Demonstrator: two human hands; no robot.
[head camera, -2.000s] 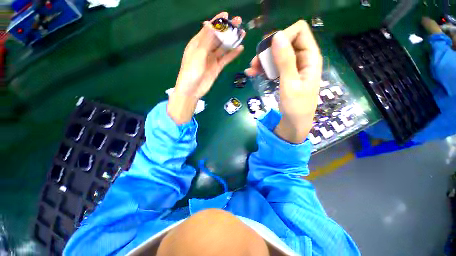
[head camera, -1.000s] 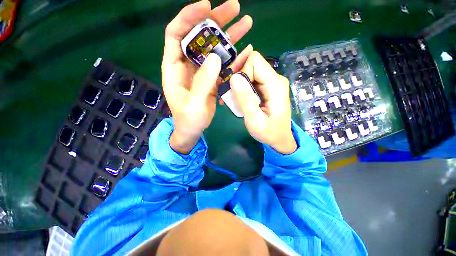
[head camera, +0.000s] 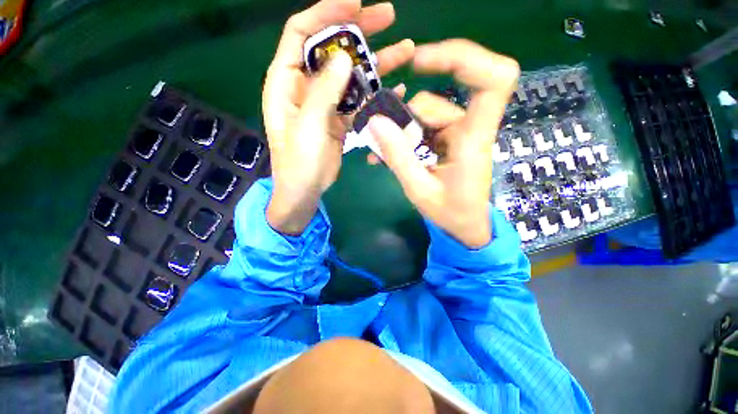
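My left hand holds a silvery rounded-square watch housing, open side up, with gold-yellow and dark electronics inside. My left thumb lies over its inside. My right hand holds a dark rounded-square display module between thumb and fingers, close to the housing's lower right edge. White patches show beside and below the module. Whether a flex strip joins the module and the housing is hidden by the fingers. The right hand's fingers are slightly blurred.
A black tray at the left holds several dark housings. At the right are a clear blister tray with white L-shaped marks and a second black tray. A small part lies at the upper right.
The housing has moved slightly right and tilted in my left hand. My right fingers have risen and spread outward, and the module's dark face now shows where its pale face showed before.
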